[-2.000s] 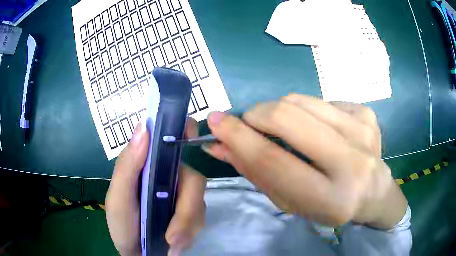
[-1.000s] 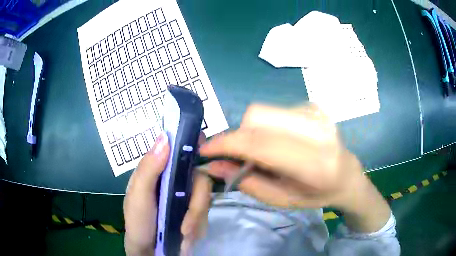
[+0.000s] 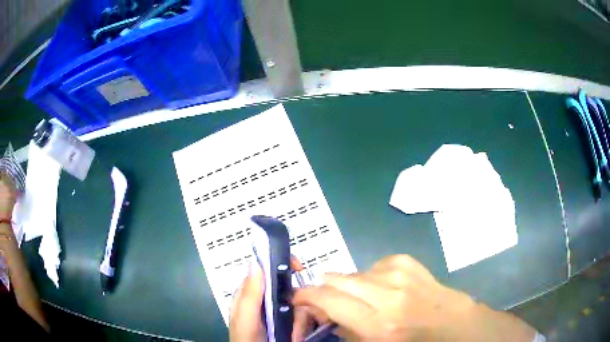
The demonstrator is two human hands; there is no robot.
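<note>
The black pen with a pale side panel [image 3: 281,294] stands upright in the lower middle, curved end up, two pale side buttons showing. My left hand [image 3: 247,310] is wrapped around its lower part, cut off by the bottom edge. My right hand [image 3: 394,304] is at the pen's right side, fingertips close to the strip between the buttons; whether they touch is unclear. It is shut on a slim metal tool [image 3: 321,332], mostly hidden and blurred. A large white printed sheet [image 3: 231,167] lies behind the pen, its printing blurred to dashes.
A blue crate [image 3: 167,67] holding pens stands at the back left. A bottle [image 3: 73,155], white paper strips [image 3: 41,200] and a pale-panelled pen [image 3: 116,224] lie left. Crumpled white paper [image 3: 461,194] lies right, blue pens [image 3: 592,133] far right. Another person's arm [image 3: 17,260] shows far left.
The view has tilted up, bringing the crate, rail and other person's arm into sight. The pen and my hands sit lower in the picture. My right hand remains beside the pen.
</note>
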